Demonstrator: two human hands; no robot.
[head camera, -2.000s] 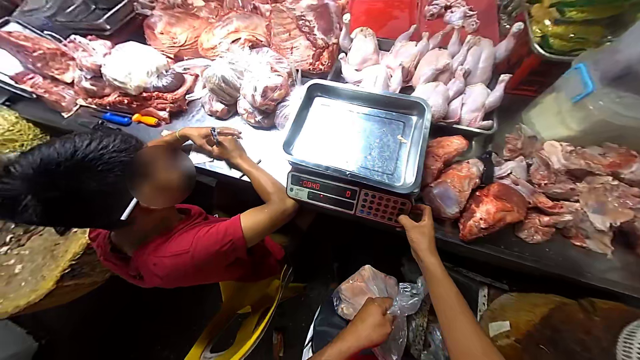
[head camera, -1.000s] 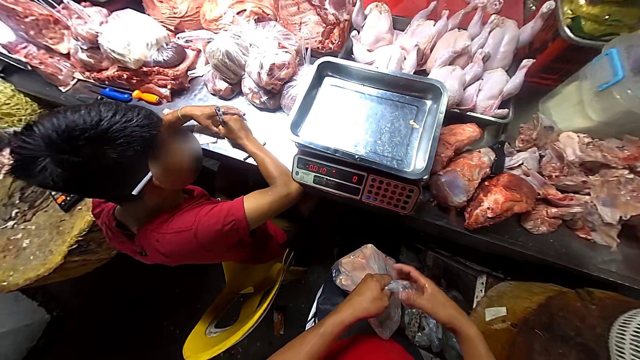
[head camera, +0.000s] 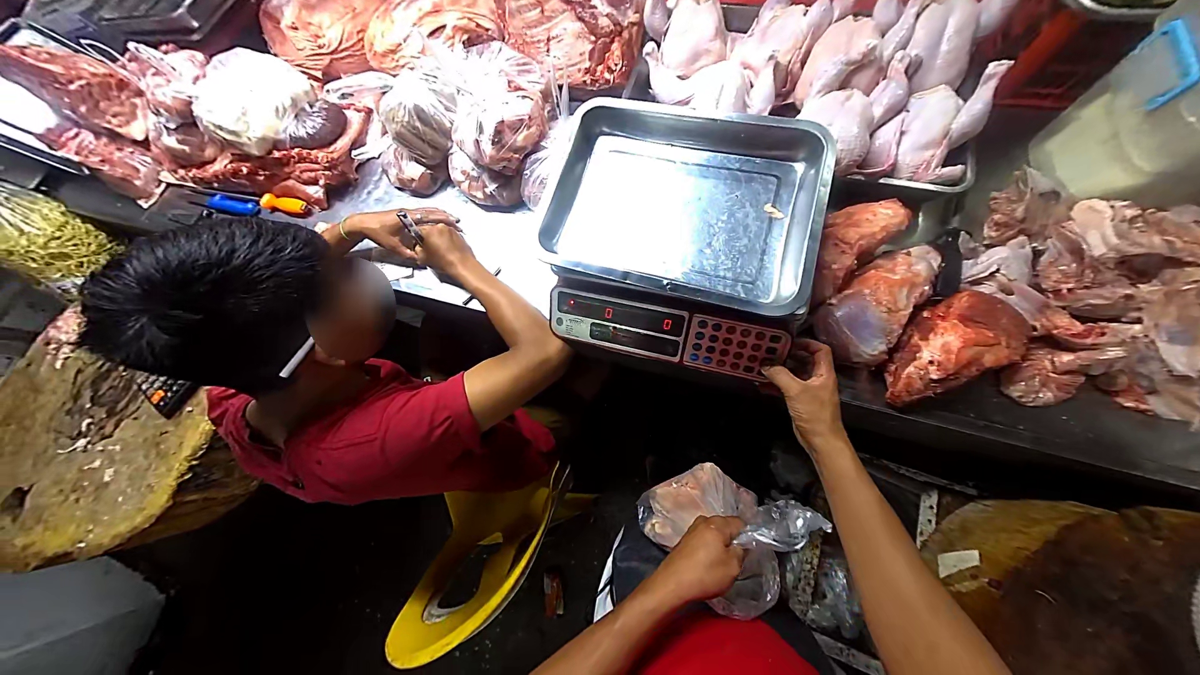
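Observation:
A clear plastic bag of meat (head camera: 694, 502) hangs low at the centre, its gathered neck gripped by my left hand (head camera: 708, 560). My right hand (head camera: 808, 380) is at the lower right corner of the digital scale (head camera: 619, 323), thumb by the keypad (head camera: 736, 347) and fingers around the edge; whether it grips the scale cannot be told. The scale's metal pan (head camera: 684, 211) holds only a small scrap, and red zeros show on its display.
A person in a red shirt (head camera: 394, 441) sits at left, holding a pen. Bagged meat (head camera: 497, 122), whole chickens (head camera: 844, 112), red meat pieces (head camera: 956, 347) and cut pieces (head camera: 1125, 281) surround the scale. Below are a yellow plastic chair (head camera: 487, 591) and a chopping block (head camera: 1059, 581).
My right hand has left the neck of the bag and moved up to the scale's corner. The display reading has changed to zeros. My left hand still holds the bag.

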